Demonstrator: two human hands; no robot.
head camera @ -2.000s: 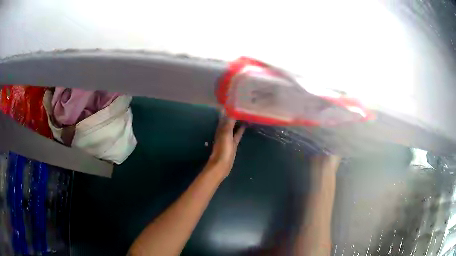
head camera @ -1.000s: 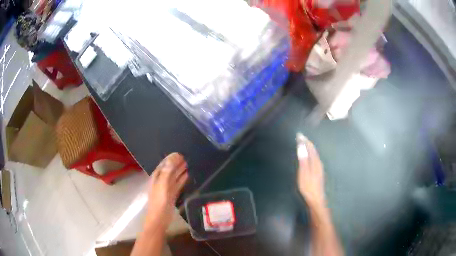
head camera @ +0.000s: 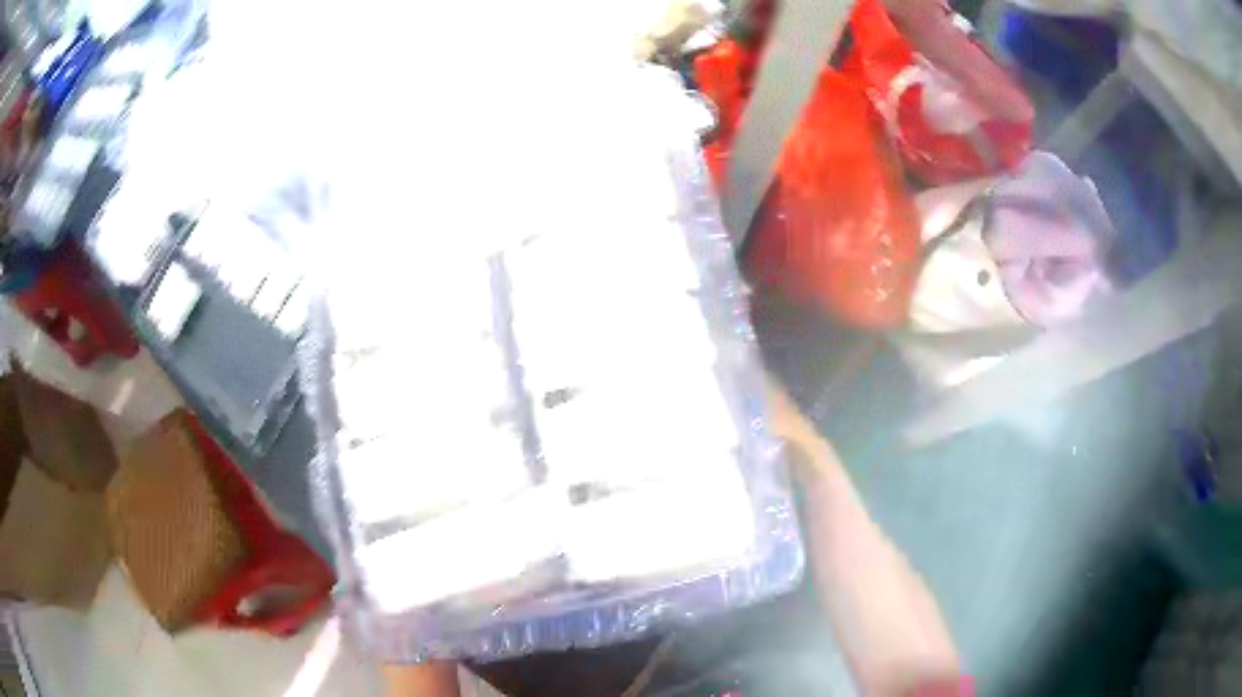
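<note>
A clear tray [head camera: 586, 599] fills the middle of the view, close to me. Its pockets hold white blocks [head camera: 450, 545] in two columns, washed out by glare. Its near rim looks bluish and ribbed; whether more trays lie below cannot be told. My right hand [head camera: 806, 433] is at the tray's right side, blurred, with its fingers hidden and the forearm running down to the bottom edge. Of my left arm or hand [head camera: 420, 681], only a bit of skin shows under the tray's near left corner. The tray appears held up between both hands.
An orange-red bag [head camera: 838, 204] and a white and mauve cloth item [head camera: 1049, 245] are at the upper right, behind a pale bar [head camera: 1076, 368]. Dark green matting [head camera: 981, 504] is at the right. A red stool [head camera: 273, 586] and an open cardboard box [head camera: 55, 504] stand at the left.
Both hands were apart and empty over the bench; now they are at the tray's sides. The tray is nearer and larger, covering where the small labelled box was seen.
</note>
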